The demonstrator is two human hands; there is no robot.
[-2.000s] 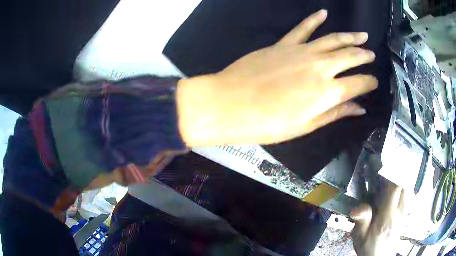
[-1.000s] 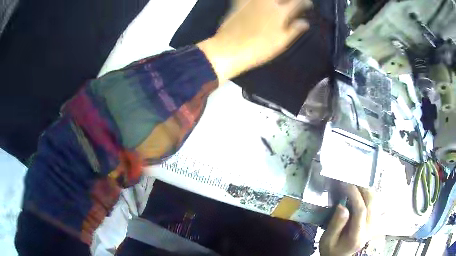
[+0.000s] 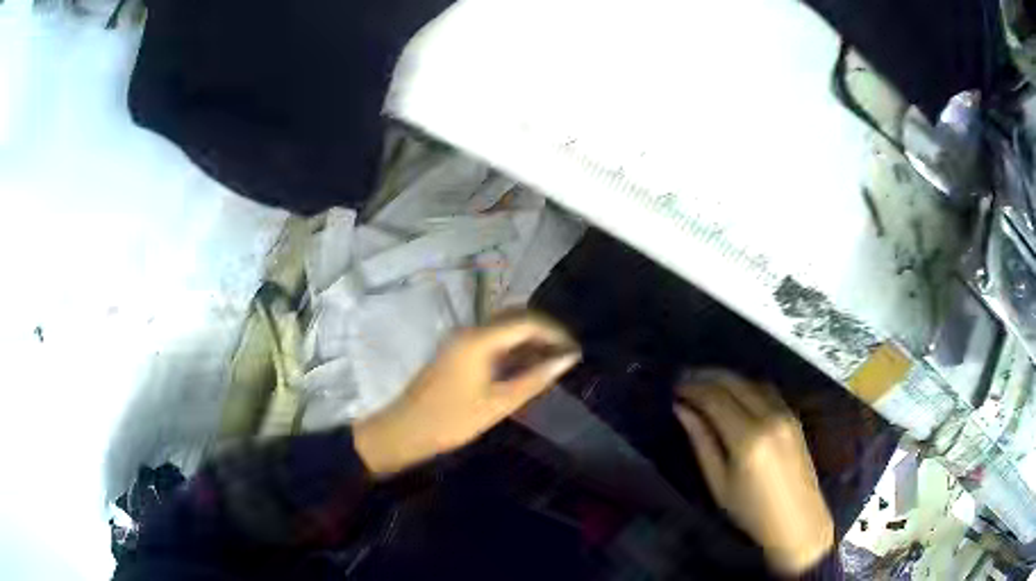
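My left hand (image 3: 454,392) is over the lap at the lower middle, its thumb and fingers curled close together. The hand is blurred, and I cannot tell whether it grips anything. My right hand (image 3: 750,460) is to its right over the lap, fingers bent, also blurred; its hold is unclear. A grey strip (image 3: 602,443) lies slanting across the dark lap between and below the hands. Black cloth (image 3: 648,306) lies on the lap below the table edge. A large black garment panel (image 3: 273,91) hangs over the table edge at the upper left.
The white sewing table (image 3: 636,91) has a printed ruler along its front edge and a yellow patch (image 3: 879,372). Pale scraps (image 3: 426,255) are heaped below the left table edge. Metal machine parts (image 3: 1011,261) stand at the right. Another black cloth (image 3: 909,34) is at the upper right.
The view has shifted down towards the lap. My left hand has left the black cloth on the table and come down over the lap. My right hand has moved from the machine plate to the lap.
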